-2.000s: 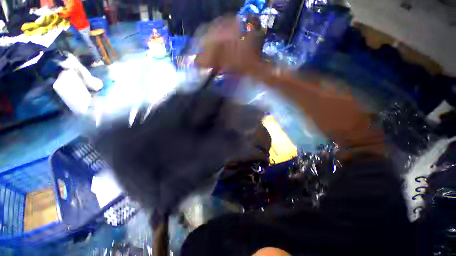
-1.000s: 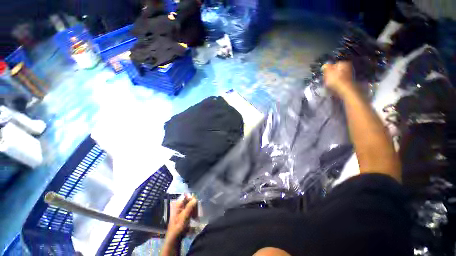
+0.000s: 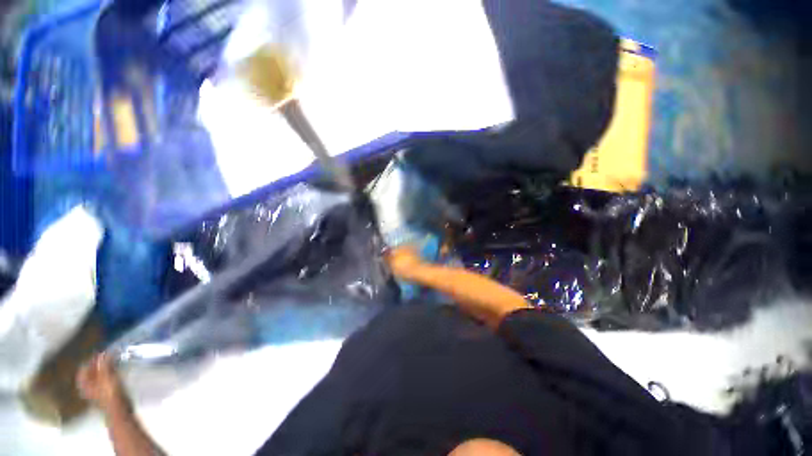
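Observation:
Blurred clear film of a poly bag [image 3: 191,307] stretches from my left hand [image 3: 100,381] at the lower left up towards the centre. The left hand looks closed on its edge. My right hand [image 3: 405,264] is at the centre, beside a pale blurred item and the lower part of the metal stand [image 3: 307,134]. Whether it grips anything is unclear. Dark bagged garments [image 3: 668,249], shiny and crinkled, lie in a row right of the hand. A matt dark garment stack [image 3: 556,85] lies above them, partly over a yellow carton [image 3: 628,116].
A blue crate with white sheets [image 3: 427,67] is at the top centre, crossed by the stand. Another blue crate [image 3: 53,107] is at the top left. A brown box [image 3: 62,383] and white bag [image 3: 71,267] are at the left. A white surface [image 3: 641,347] runs below the bagged garments.
The view has turned. My left hand has moved out to the lower left with film stretched from it. My right hand has come from the far right to the centre.

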